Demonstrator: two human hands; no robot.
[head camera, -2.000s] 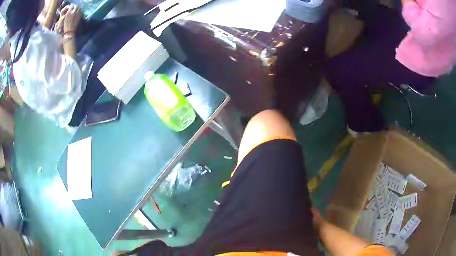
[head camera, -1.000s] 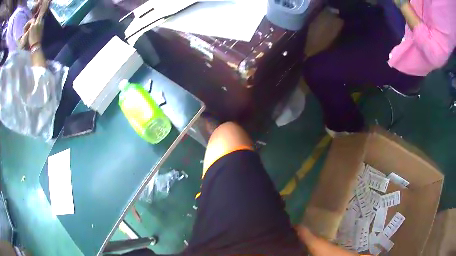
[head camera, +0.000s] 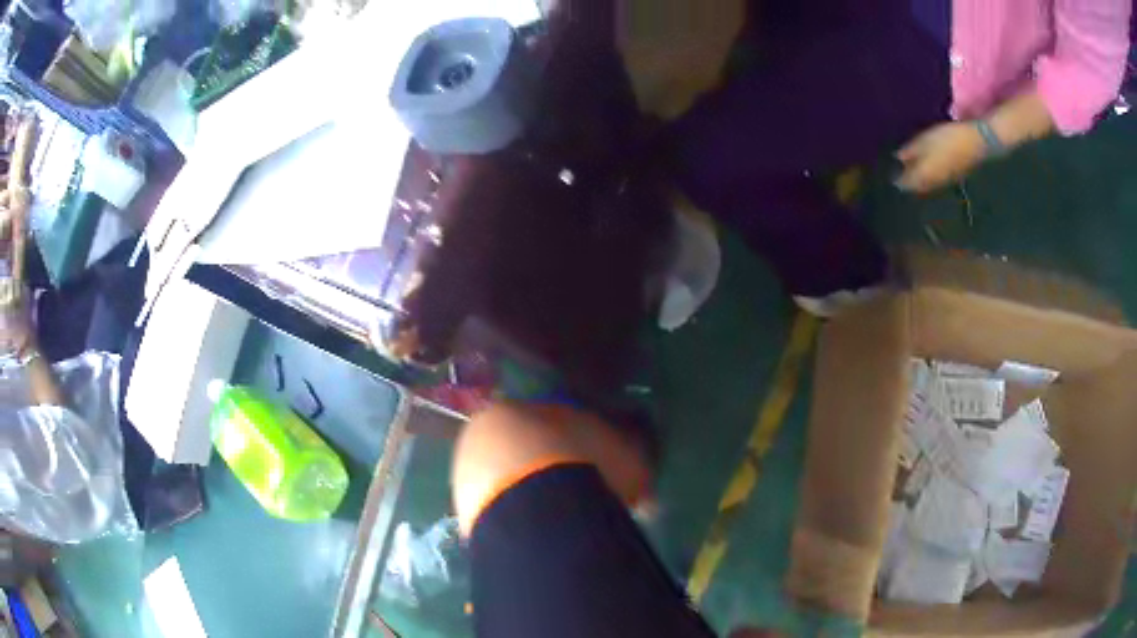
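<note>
No hand of mine can be made out clearly. Blurred skin beside my knee (head camera: 518, 442) cannot be told apart as hand or leg. A bottle with a bright green label (head camera: 277, 455) lies on the dark-green table (head camera: 256, 573). A thick white stack of sheets (head camera: 187, 374) stands left of it. Small black pieces (head camera: 312, 399) lie above the bottle. A single white sheet (head camera: 175, 604) is cut off by the lower edge. An open cardboard carton (head camera: 848, 461) on the floor at the right holds many small printed leaflets (head camera: 954, 499).
A brown desk (head camera: 355, 293) carries white sheets (head camera: 312, 199) and a grey round object (head camera: 459, 85). A person in a pink top (head camera: 1016, 62) sits beyond the carton, one hand (head camera: 941, 156) hanging free. Clear plastic (head camera: 56, 449) is at the left. A yellow line (head camera: 761, 461) crosses the floor.
The view has swung right and upward. The table and bottle now lie lower left, and the brown desk shows more. Leaflets in the carton look differently spread. The person's hand at right has come into view.
</note>
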